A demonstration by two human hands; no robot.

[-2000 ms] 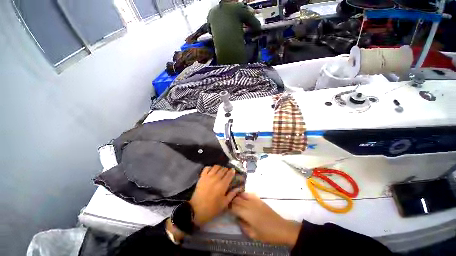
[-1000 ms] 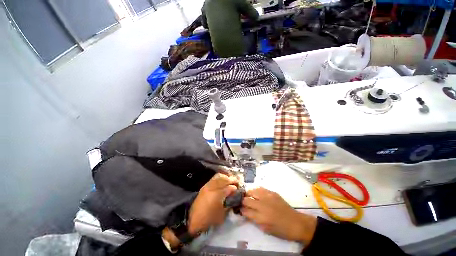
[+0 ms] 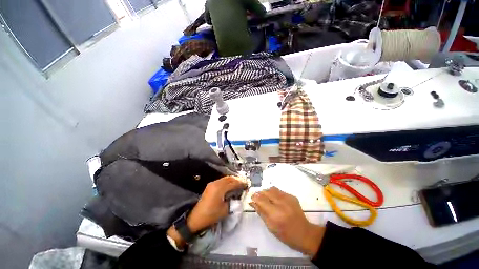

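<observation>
The dark grey garment (image 3: 142, 178) lies heaped left of the needle, with two small round dots on a darker band. My left hand (image 3: 216, 202) grips a bunched edge of it just in front of the presser foot (image 3: 255, 176). Paler whitish cloth (image 3: 223, 231) hangs below my left hand. My right hand (image 3: 281, 215) lies on the machine bed right of the left hand, fingers near the cloth edge; whether its fingertips hold cloth is unclear. The sewing machine head (image 3: 336, 113) stands above.
Scissors with red and orange handles (image 3: 353, 199) lie right of the needle. A black phone (image 3: 453, 204) is at the far right. Checked cloth (image 3: 300, 128) drapes over the machine head. Striped cloth (image 3: 226, 79) and a thread cone (image 3: 409, 46) are behind. A person (image 3: 231, 26) works beyond.
The small dark bunch between my hands has opened out, and whitish cloth now shows below my left hand. My right hand has moved slightly apart from the left. The view has shifted slightly.
</observation>
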